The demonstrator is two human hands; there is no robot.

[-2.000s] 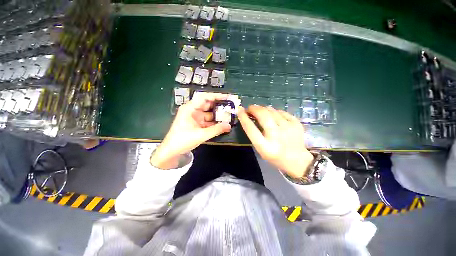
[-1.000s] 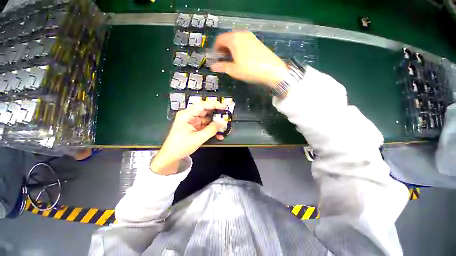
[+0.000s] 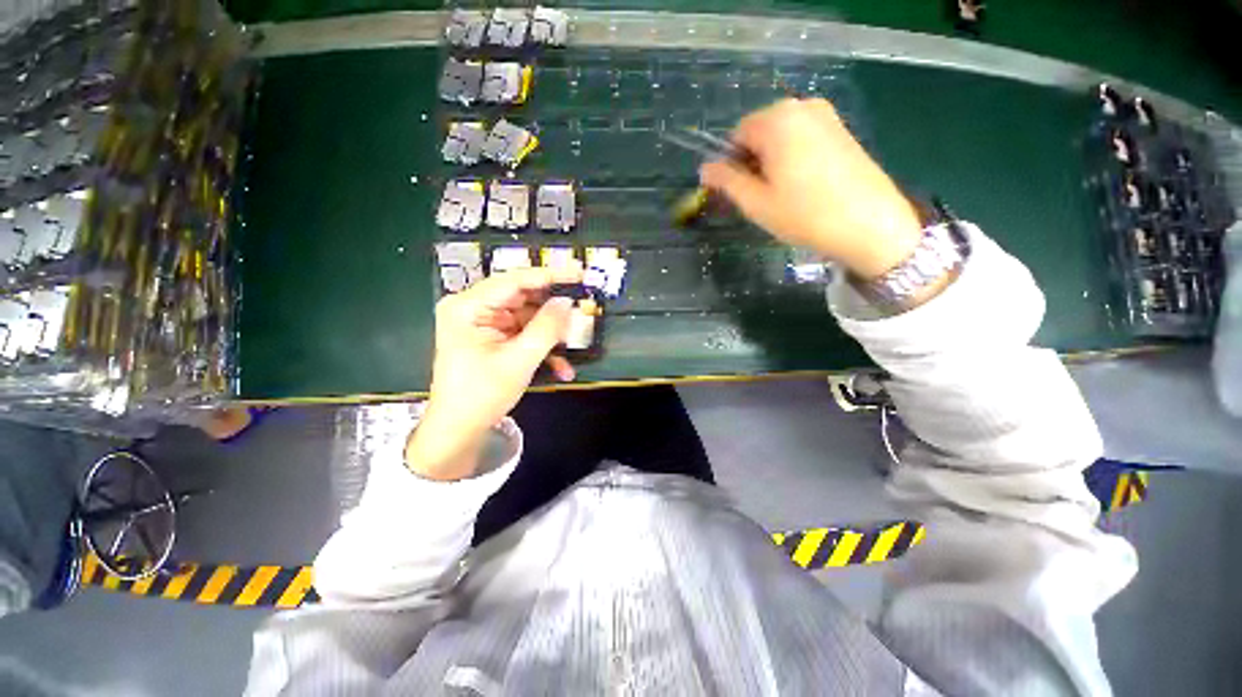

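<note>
My left hand [image 3: 497,341] holds a small dark housing with a white and orange-yellow part [image 3: 580,327] in its fingertips near the bench's front edge. My right hand [image 3: 804,184] is raised above the clear blister tray [image 3: 627,177]. It grips a thin metal tool, likely tweezers [image 3: 702,142], blurred by motion. A blurred yellow piece [image 3: 691,207] shows just below its fingers; whether the hand holds it is hard to tell. Silver-grey parts [image 3: 508,206], likely batteries, sit in the tray's left pockets, some with yellow edges. Fingers partly hide the front row.
Tall stacked trays [image 3: 136,232] with grey and yellow parts stand at far left. A tray of dark units [image 3: 1158,204] lies at far right. A pale rail [image 3: 953,98] runs along the back, with a green belt and a small black unit [image 3: 968,14] beyond.
My right hand has moved right from the third row of parts, where the third part is gone. My left hand stays near the front edge with the housing. The view has shifted slightly.
</note>
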